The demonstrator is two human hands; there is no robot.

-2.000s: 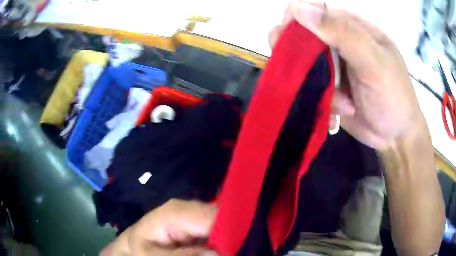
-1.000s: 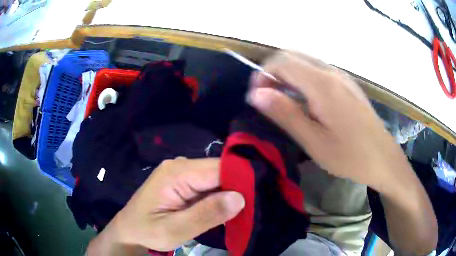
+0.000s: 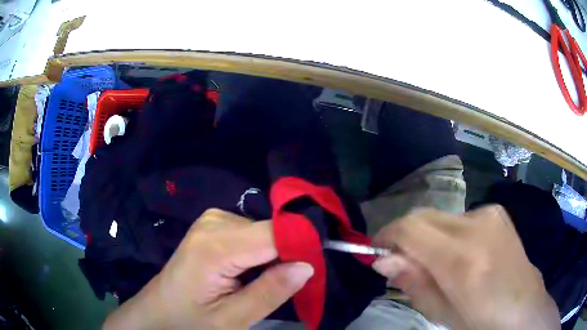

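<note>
My left hand [image 3: 219,274] pinches the red trim [image 3: 297,248] of a dark knitted garment between thumb and fingers, at the lower middle. The trim forms an open loop with black cloth [image 3: 302,161] behind and below it. My right hand [image 3: 457,264], slightly blurred, grips a thin silver needle [image 3: 353,247] that points left. Its tip end reaches the trim's edge, beside the red strip my left hand holds. Whether the tip is through the knit cannot be told.
A dark garment pile [image 3: 122,200] lies over the red basket [image 3: 119,97] at left, beside a blue basket [image 3: 61,129] and a yellow one [image 3: 24,142]. Red-handled scissors [image 3: 568,71] lie on the white table [image 3: 289,32]. Another dark heap [image 3: 524,206] is at right.
My right hand has come down from near the table edge with the needle to the trim. Earlier it held up the trim's top end. My left hand keeps its pinch.
</note>
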